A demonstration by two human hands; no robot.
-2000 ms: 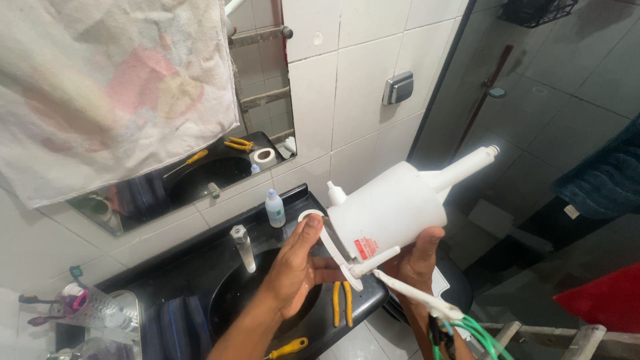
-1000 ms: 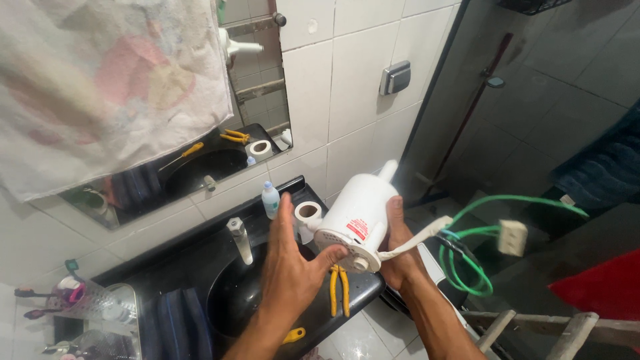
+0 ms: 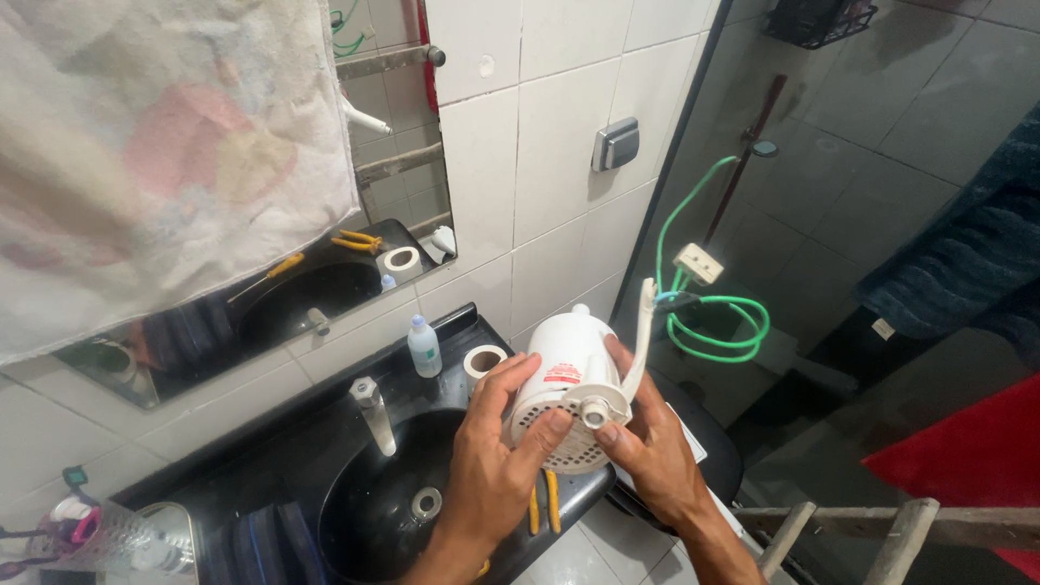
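Observation:
A white electric shower head (image 3: pixel 569 357) is held between both hands over the right end of the black counter, its perforated spray face tilted down toward me. My left hand (image 3: pixel 508 455) grips its left side, with the thumb on the spray face. My right hand (image 3: pixel 650 443) holds the right side, its thumb beside the round nozzle fitting. From the fitting a white sleeve rises to a coiled green wire (image 3: pixel 735 329) with a white terminal connector (image 3: pixel 697 264) attached. Yellow-handled pliers (image 3: pixel 552 502) lie on the counter below, partly hidden by my left hand.
Around the black basin (image 3: pixel 366 496) stand a chrome faucet (image 3: pixel 375 414), a small plastic bottle (image 3: pixel 424 348) and a paper roll (image 3: pixel 483 363). A cup of toothbrushes (image 3: pixel 81 520) is at lower left. A wooden ladder (image 3: pixel 861 520) stands at lower right. A cloth (image 3: pixel 162 162) hangs over the mirror.
The shower head has turned from lying sideways to its spray face showing toward me. The green wire and connector have swung up to the right of it.

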